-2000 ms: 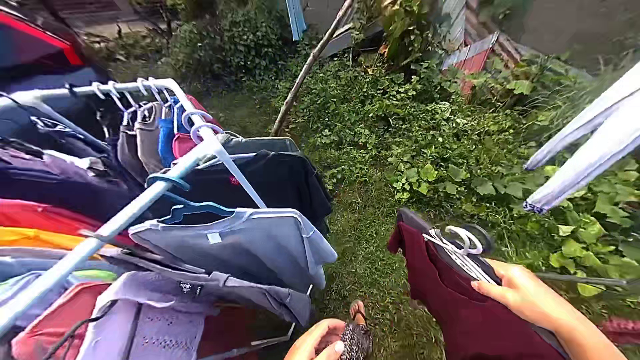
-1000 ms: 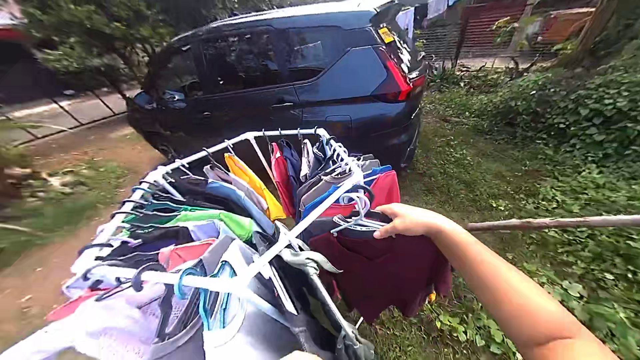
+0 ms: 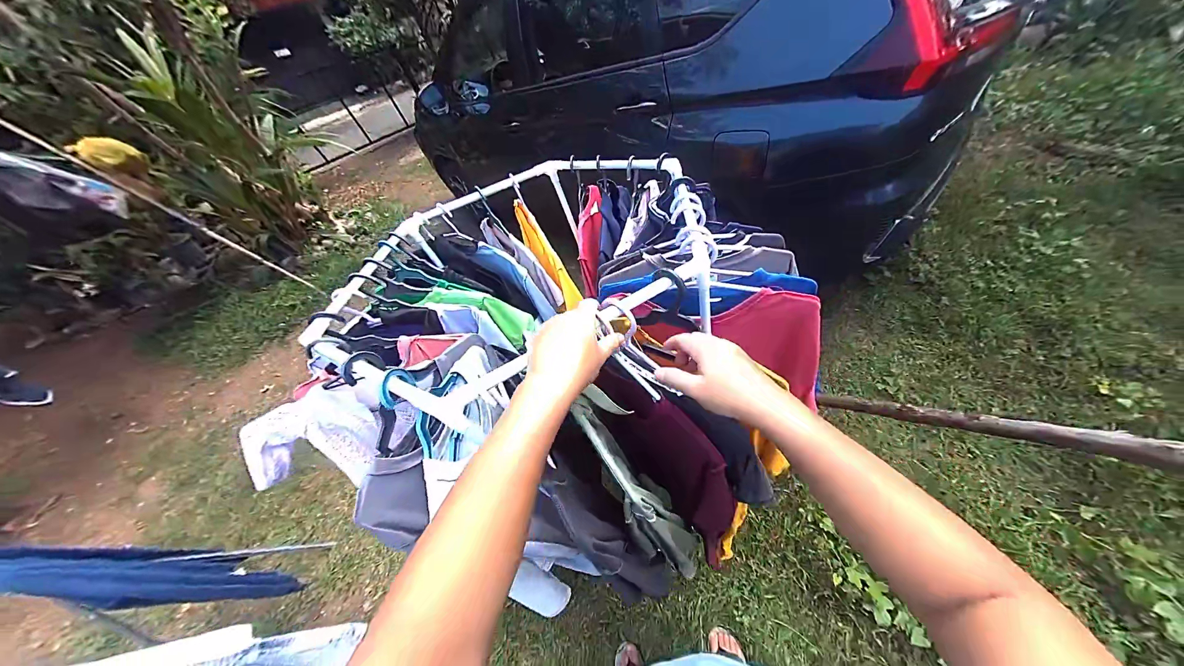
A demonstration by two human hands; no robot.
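Note:
A white pipe clothes rack forms a ring, with many garments on hangers around it. My left hand is at the near rail, its fingers around the rail and the hanger hooks there. Just right of it, my right hand has its fingers bent at several white hangers; whether it grips them is hard to tell. A maroon garment hangs below both hands, between a grey-green garment and a dark one. A red-pink shirt hangs to the right.
A dark blue car stands close behind the rack. A wooden pole extends to the right above the grass. Clothes lines with a dark blue cloth are at the left. A person's shoe shows at the left edge.
The maroon garment, held away from the rack in my right hand earlier, now hangs at the near rail. My left hand has come up to that rail. The view has swung left toward the car.

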